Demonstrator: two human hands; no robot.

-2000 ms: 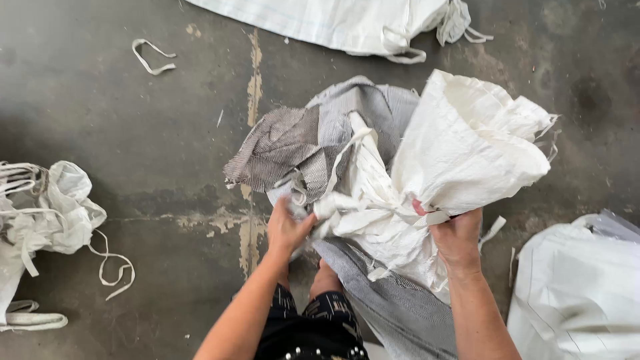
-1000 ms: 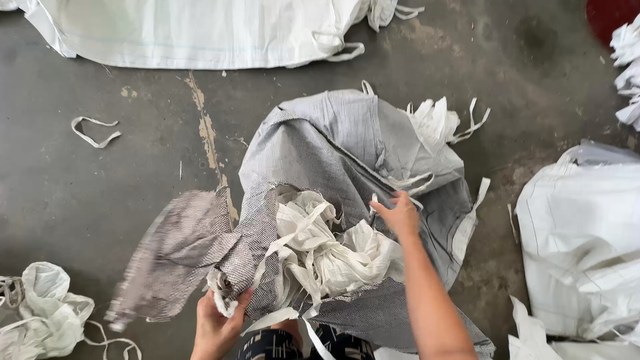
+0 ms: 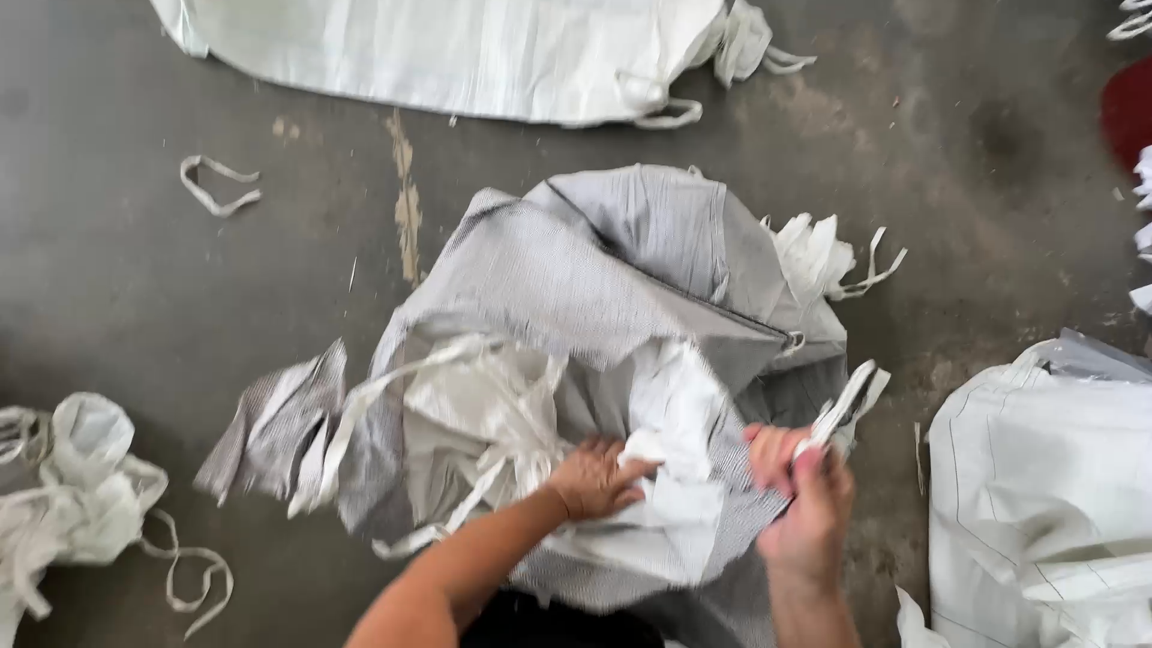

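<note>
A large grey woven fabric sack lies bunched on the floor in front of me, its mouth spread around crumpled white woven fabric and white tie straps. My left hand is inside the mouth with its fingers apart, pressing on the white fabric; whether it grips any is unclear. At the right edge of the mouth, my right hand is closed on the grey sack's rim and a looped white strap. A striped grey fabric flap hangs out to the left.
White woven sacks lie at the top and at the right. Tangled white fabric with straps is at the left. A loose white strap rests on the concrete floor. A dark red object shows at the right edge.
My left hand has gone from the striped flap at the left into the sack's mouth. My right hand has moved to the right rim and closed on it. The grey sack's mouth is spread wider.
</note>
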